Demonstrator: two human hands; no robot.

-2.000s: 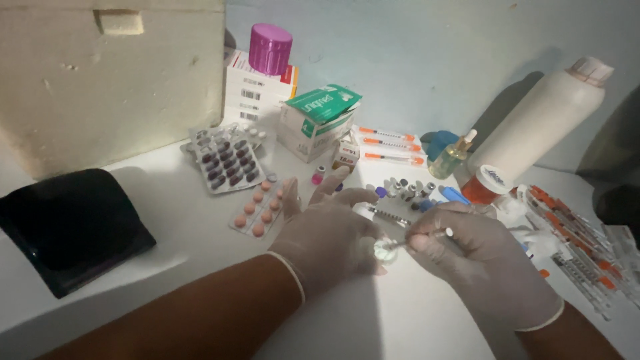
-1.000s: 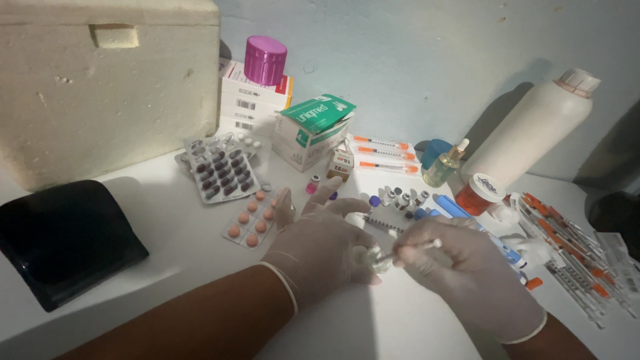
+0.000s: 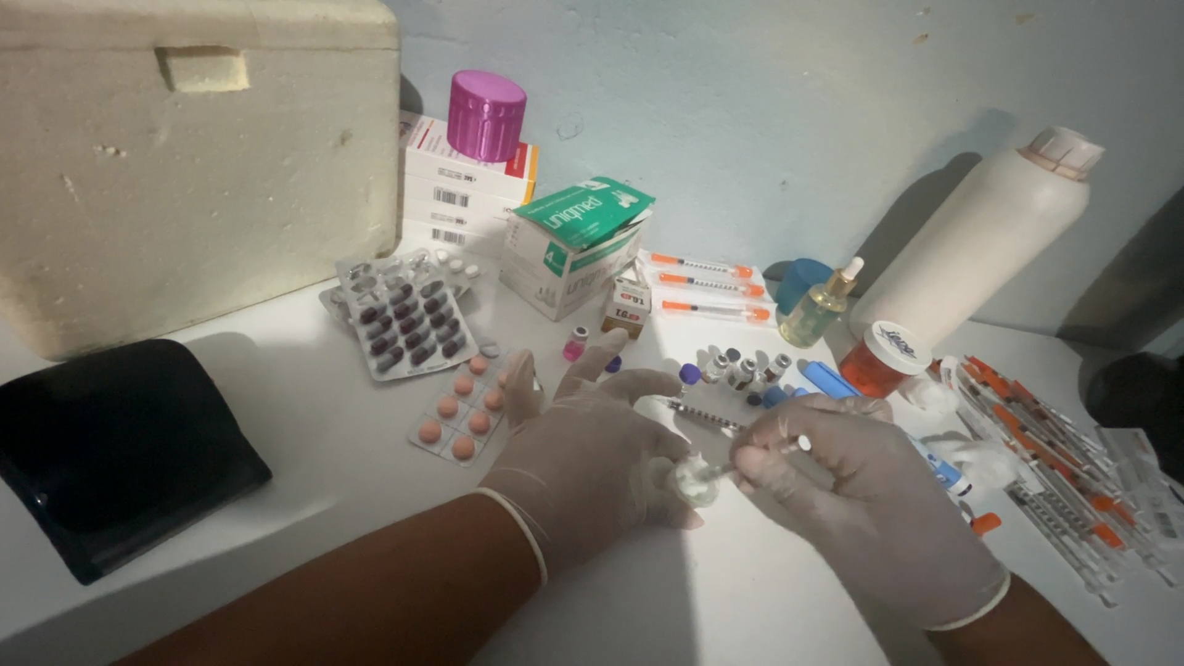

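Note:
My left hand (image 3: 592, 444), in a pale translucent glove, holds a small clear vial (image 3: 696, 483) on its side between thumb and fingers, just above the white table. My right hand (image 3: 851, 490), gloved too, grips a thin syringe (image 3: 797, 448) by its barrel, its white plunger end pointing up and right. The syringe's front end meets the vial's mouth; the needle itself cannot be made out. Behind the hands lies another syringe (image 3: 705, 416). Several small glass vials (image 3: 743, 372) are grouped beyond it, and a vial of pink liquid (image 3: 575, 344) stands past my left fingertips.
Blister packs (image 3: 453, 416), a green-and-white box (image 3: 578, 245) and a foam cooler (image 3: 194, 176) are at the left and back, with a black pouch (image 3: 120, 453). At the right are a dropper bottle (image 3: 819, 305), a red jar (image 3: 879, 365), a large white bottle (image 3: 971, 240) and piled syringes (image 3: 1064, 472).
Both hands stay together at the vial, with only slight shifts. The right hand keeps its hold on the syringe.

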